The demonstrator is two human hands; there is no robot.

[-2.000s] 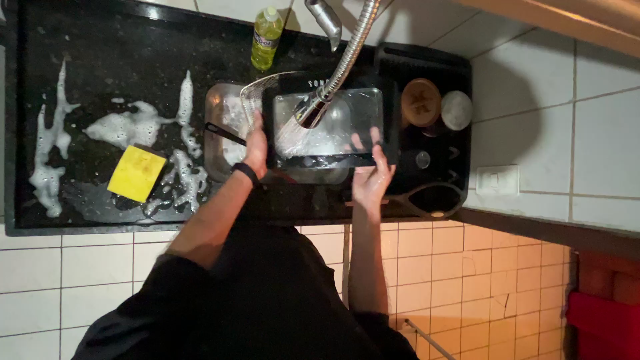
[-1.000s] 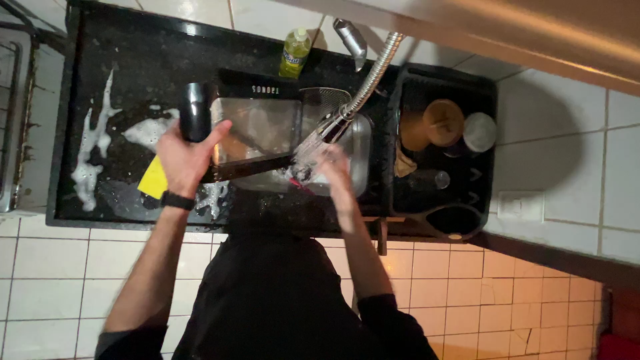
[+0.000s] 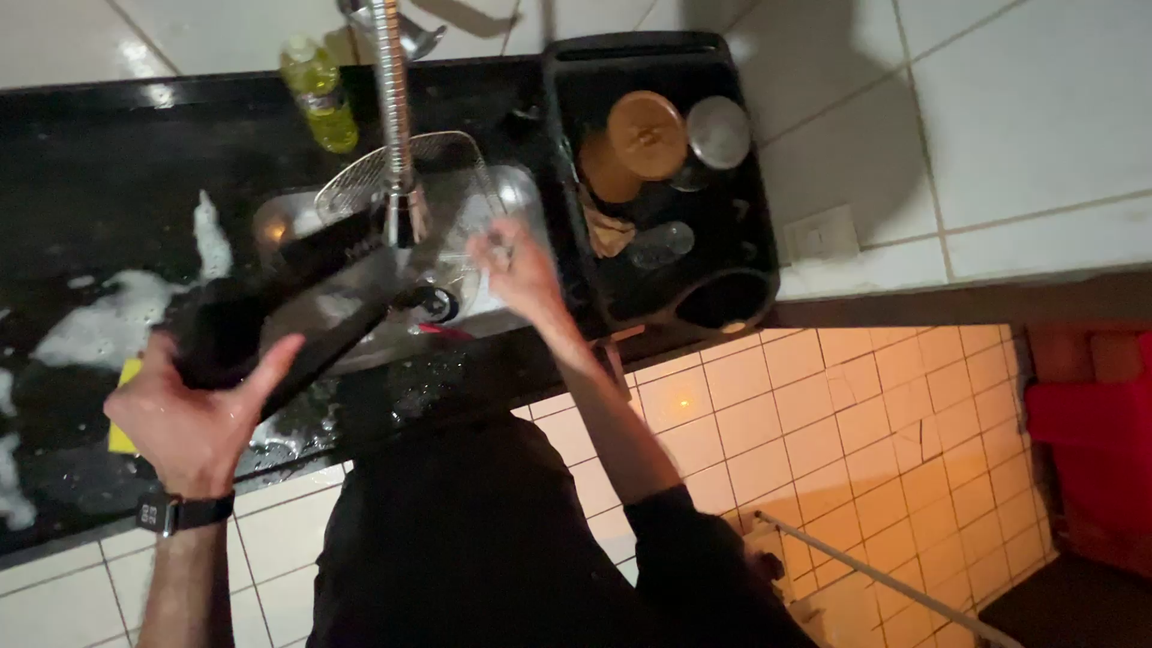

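My left hand (image 3: 193, 414), a watch on its wrist, grips the thick black end of a black-framed part with a see-through pane (image 3: 333, 315), tilted over the steel sink (image 3: 517, 202). My right hand (image 3: 513, 261) is over the sink's right side, blurred, its fingers curled; whether it holds anything cannot be told. Above the pane's upper end hangs the sprayer head of a flexible metal faucet (image 3: 403, 211). A wire mesh basket (image 3: 360, 180) lies in the sink behind the faucet. Near the front rim are a round black drain piece (image 3: 432, 304) and a red item (image 3: 445, 331).
A yellow-green soap bottle (image 3: 321, 99) stands behind the sink. At right, a black rack (image 3: 661, 45) holds an orange-brown round item (image 3: 646, 135), a whitish round lid (image 3: 718, 132) and a clear glass (image 3: 661, 245). Foam (image 3: 112, 324) and a yellow sponge cloth (image 3: 123, 432) are on the black counter.
Two seconds ago both hands were at the black-framed part; the right has come off it. The part has shifted left and is now tilted. The view has moved closer.
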